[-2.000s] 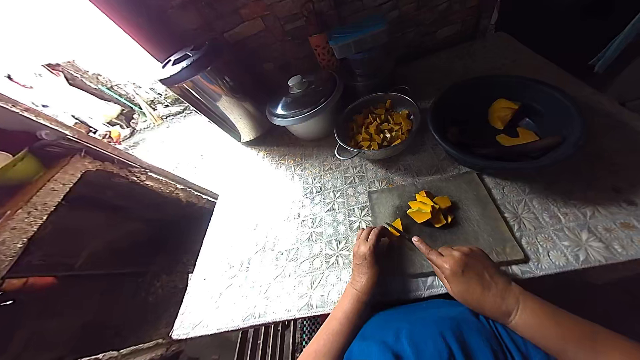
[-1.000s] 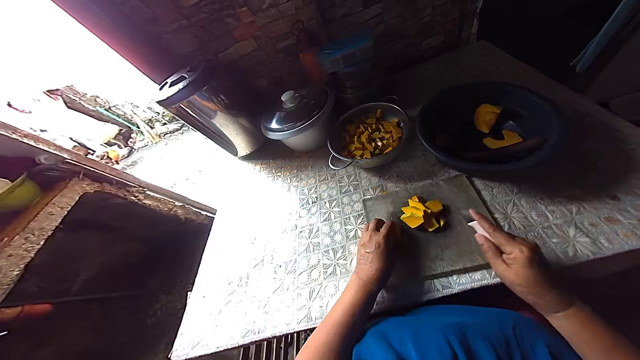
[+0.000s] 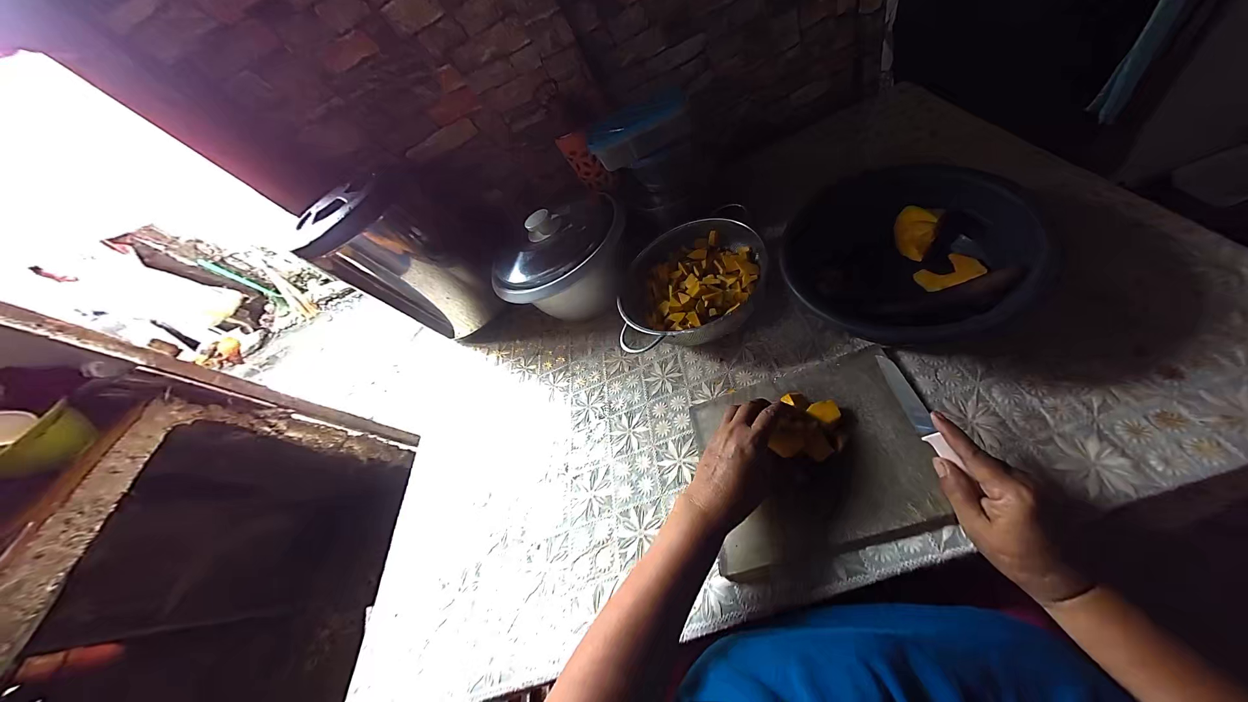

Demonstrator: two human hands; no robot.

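Observation:
My right hand point(image 3: 994, 507) grips the pale handle of a kitchen knife point(image 3: 907, 395), whose blade lies along the right edge of a grey cutting board point(image 3: 868, 487). On the board sits a small pile of orange squash pieces point(image 3: 804, 444). My left hand point(image 3: 736, 453) is at the pile's left side, fingers bent down against it; whether it grips a piece is hidden. Behind the board, a metal colander point(image 3: 634, 292) holds many cut squash pieces point(image 3: 704, 283). A dark basin point(image 3: 809, 292) at the back right contains larger squash pieces point(image 3: 916, 232).
A lidded pot point(image 3: 561, 258) stands left of the colander, beside a tall shiny metal container point(image 3: 409, 263). Plastic containers point(image 3: 639, 136) stand behind, near the brick-patterned wall. A patterned cloth point(image 3: 624, 487) covers the table, whose left edge is brightly lit.
My right hand has moved right with the knife, from the board's near middle to its right edge. My left hand has shifted up to the squash pile.

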